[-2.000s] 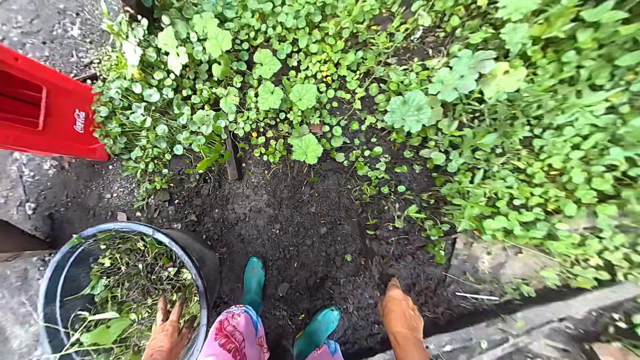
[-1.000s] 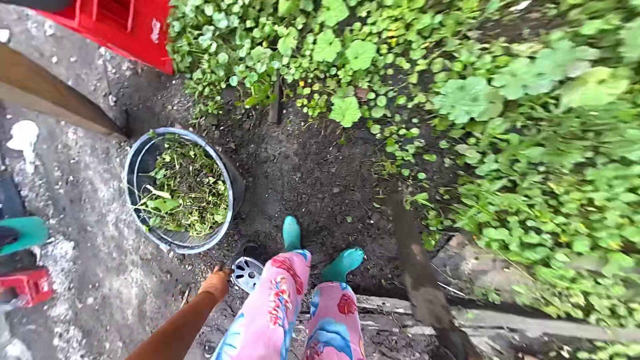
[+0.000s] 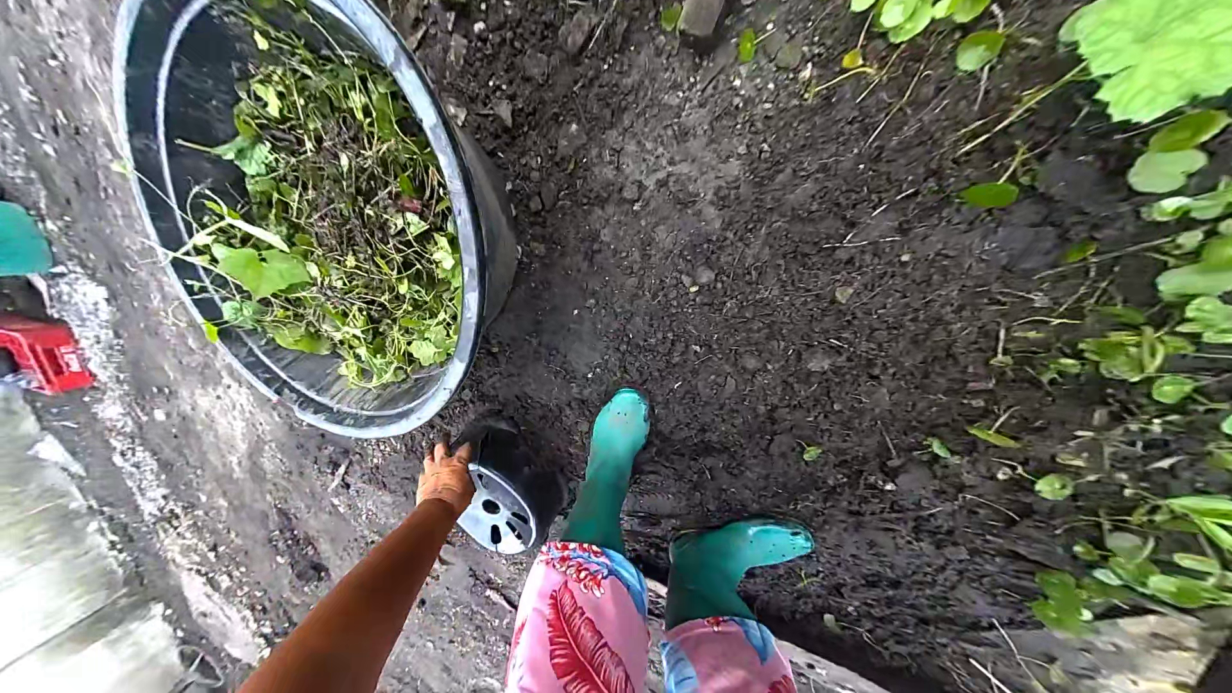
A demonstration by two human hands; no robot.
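Observation:
My left hand (image 3: 447, 475) is at the rim of a small black plastic pot (image 3: 500, 496), which lies tilted on the soil with its holed base showing. The fingers touch the pot's upper edge; whether they grip it cannot be told. Just above stands a large black plastic tub (image 3: 469, 221), holding pulled weeds (image 3: 337, 221) with stems, leaves and some dark roots. The pot lies between this tub and my green rubber boots (image 3: 616, 433). My right hand is out of view.
Bare dark soil (image 3: 731, 241) stretches ahead of the boots. Leafy plants (image 3: 1155, 356) grow along the right side. A red plastic object (image 3: 43, 354) and a teal object (image 3: 21, 239) lie at the far left. A pale slab (image 3: 67, 577) is at lower left.
Two seconds ago my left hand was on the weeds in the tub; it is now at the small pot. My right hand has left the view. The view has moved closer to the ground.

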